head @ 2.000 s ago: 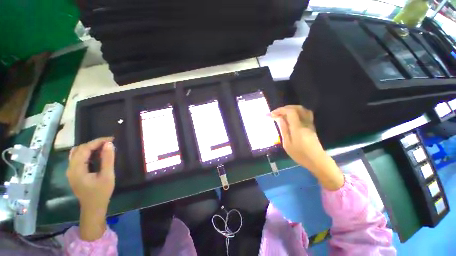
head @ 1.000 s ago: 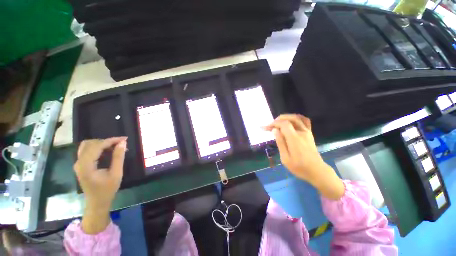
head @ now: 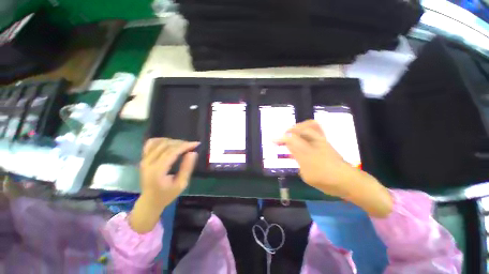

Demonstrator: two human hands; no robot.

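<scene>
A black phone tray [head: 202, 126] lies across the bench with three lit smartphones in its slots. The left phone [head: 228, 134] and the right phone [head: 343, 131] show white screens. My right hand [head: 311, 152] is over the middle phone [head: 278, 120], its thumb and fingertips together at the screen; whether it holds anything is hidden. My left hand [head: 167, 168] is over the left slot, thumb and index finger bent close to each other, with a small dark-blue spot at the fingertip; I cannot tell if it is an item. A small metal test connector [head: 283, 192] sticks out below the middle phone.
Stacked black trays [head: 289, 35] stand behind, and another dark pile [head: 429, 118] at the right. A white power strip [head: 99, 131] is at the left. A thin looped white cord [head: 268, 237] hangs below the bench edge. Another tray [head: 29, 109] and a neighbour's sleeve [head: 48, 230] are at the far left.
The view has swung left, so the tray sits further right in it. My right hand has moved from the right phone to the middle phone. My left hand stays by the left slot.
</scene>
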